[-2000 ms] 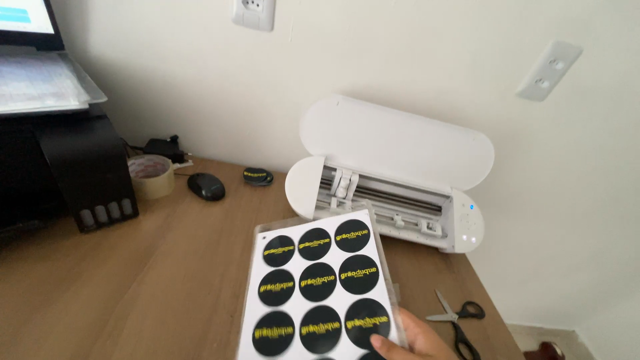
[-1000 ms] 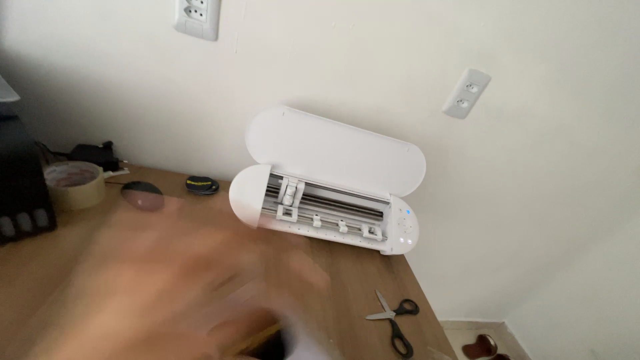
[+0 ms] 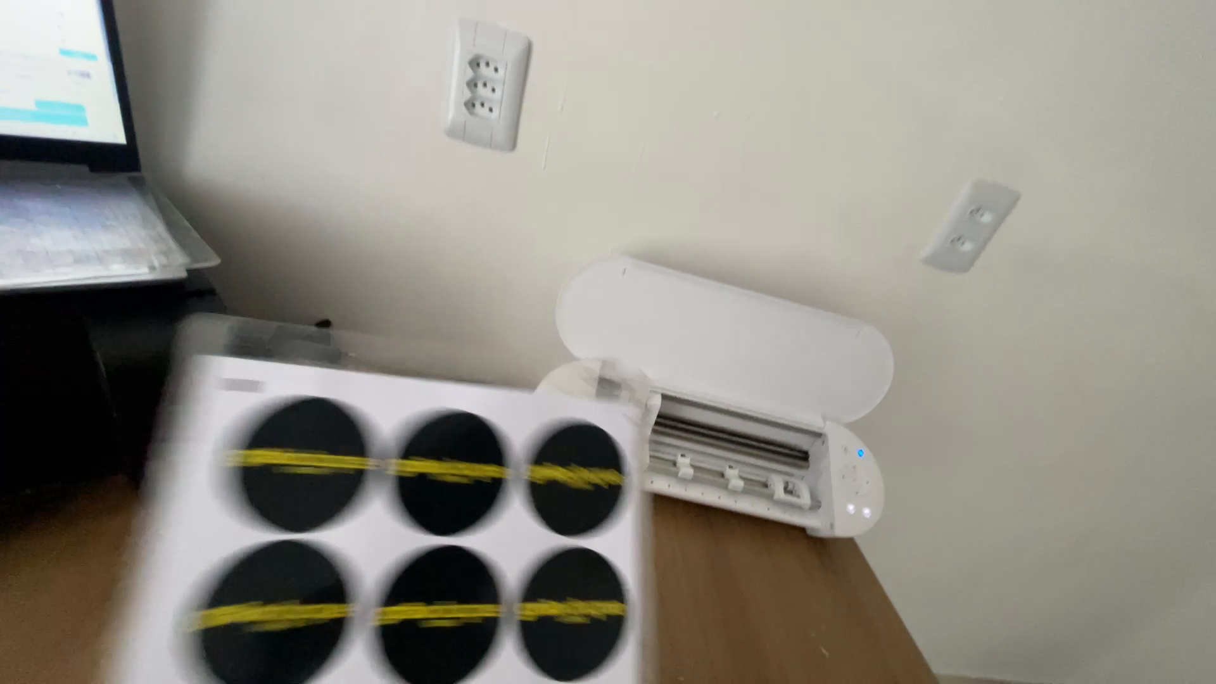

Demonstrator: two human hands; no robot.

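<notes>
A white sheet of round black stickers (image 3: 380,513) with yellow lettering fills the lower left of the head view, blurred by motion. It lies on a clear cutting mat (image 3: 261,340), whose transparent edge shows above the sheet. Neither of my hands is in the picture; what holds the mat is below the frame. Behind the sheet, a white cutting machine (image 3: 741,503) sits on the wooden desk with its lid (image 3: 722,332) raised and small lights on at its right end. The sheet hides the machine's left part.
A lit screen (image 3: 57,76) stands at the upper left, above a stack of papers or sleeves (image 3: 85,233) on a black device (image 3: 47,380). Two socket plates (image 3: 489,85) (image 3: 971,226) are on the wall. The wooden desk's (image 3: 769,608) right edge slopes down to the right.
The sticker sheet, held by a hand two seconds ago, now stands nearer and further left, covering part of the machine. The blurred hand of one second ago is out of view. The view has shifted.
</notes>
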